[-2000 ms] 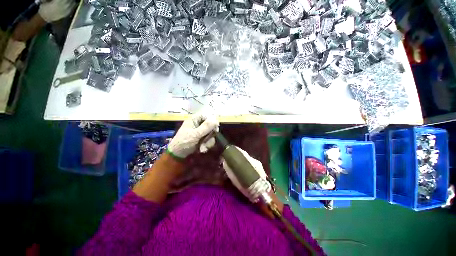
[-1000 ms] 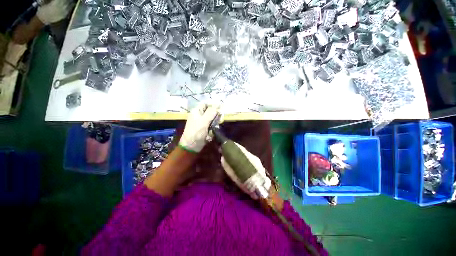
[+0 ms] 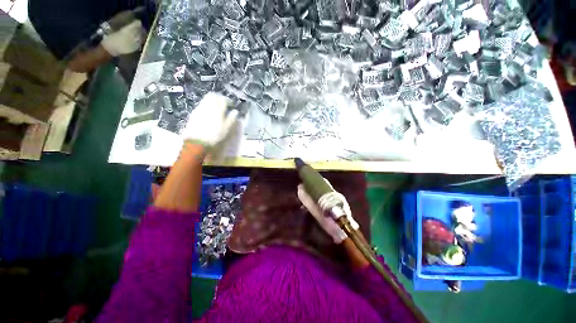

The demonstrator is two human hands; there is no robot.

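My gloved left hand (image 3: 211, 121) is over the left front part of the table, at the near edge of the heap of grey metal housings (image 3: 252, 88). Its fingertips touch or nearly touch a grey housing; whether they grip it I cannot tell. My gloved right hand (image 3: 323, 213) is closed around the olive-grey hose-fed tool (image 3: 314, 183) over the dark apron (image 3: 268, 214). The tool's dark tip points at the yellow strip on the table's front edge. Thin pins or small screws (image 3: 297, 137) lie loose near that edge.
A ringed wrench (image 3: 140, 118) lies at the white table's (image 3: 129, 148) left edge. A clear plastic bag (image 3: 316, 76) is mid-table, and glittering small hardware (image 3: 521, 135) lies at right. Blue bins (image 3: 486, 236) stand below. Another person's gloved hand (image 3: 123, 39) is at upper left.
My left hand has left the tool tip and reached forward and left to the housings. My right hand still holds the tool. The view has shifted, so the table sits further right.
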